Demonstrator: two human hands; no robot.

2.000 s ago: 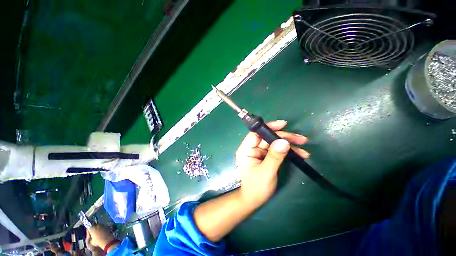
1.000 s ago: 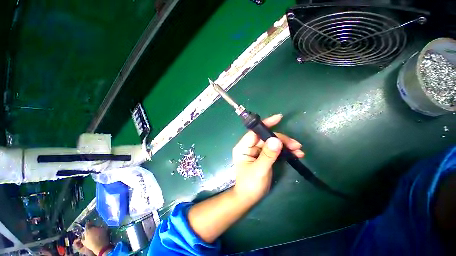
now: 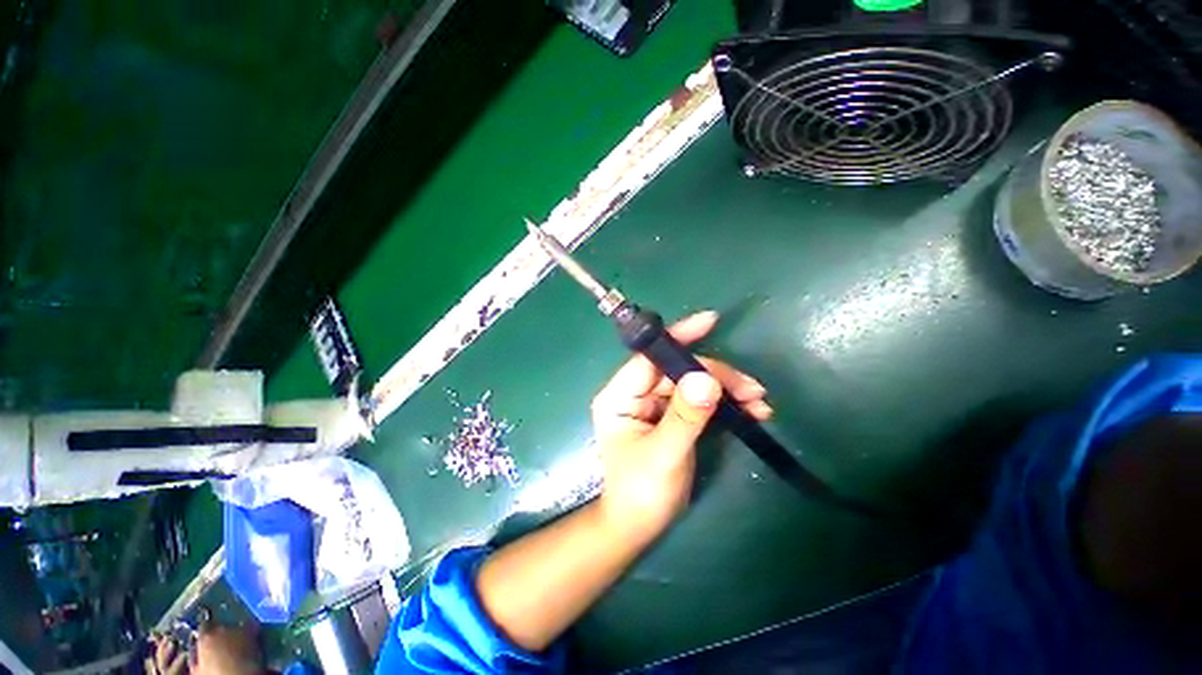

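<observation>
My left hand point(image 3: 666, 429) holds a soldering iron point(image 3: 666, 353) by its black handle, thumb on top and fingertips beyond. The iron's pale metal shaft points up and left, with its tip over the worn white rail point(image 3: 488, 297). Its cable runs down to the right into shadow. Nothing shows touching the tip. My right hand does not show; a blue sleeve point(image 3: 975, 554) and a dark, unclear shape lie at the right edge. A loose pile of tiny components point(image 3: 479, 444) lies on the dark-green bench left of my hand.
A fan with round grille point(image 3: 863, 116) stands at the back. A tub of silvery grains point(image 3: 1107, 205) is at right. Dark flat items point(image 3: 335, 346) point(image 3: 617, 19) lie on the green conveyor. A parts bag point(image 3: 336, 528), metal can point(image 3: 340, 646), white duct point(image 3: 171, 448) and another person's hand point(image 3: 227, 649) are at left.
The view has shifted, so the fan, tub and pile sit further left. My left hand keeps the same hold on the iron. A dark item has entered at the top of the conveyor.
</observation>
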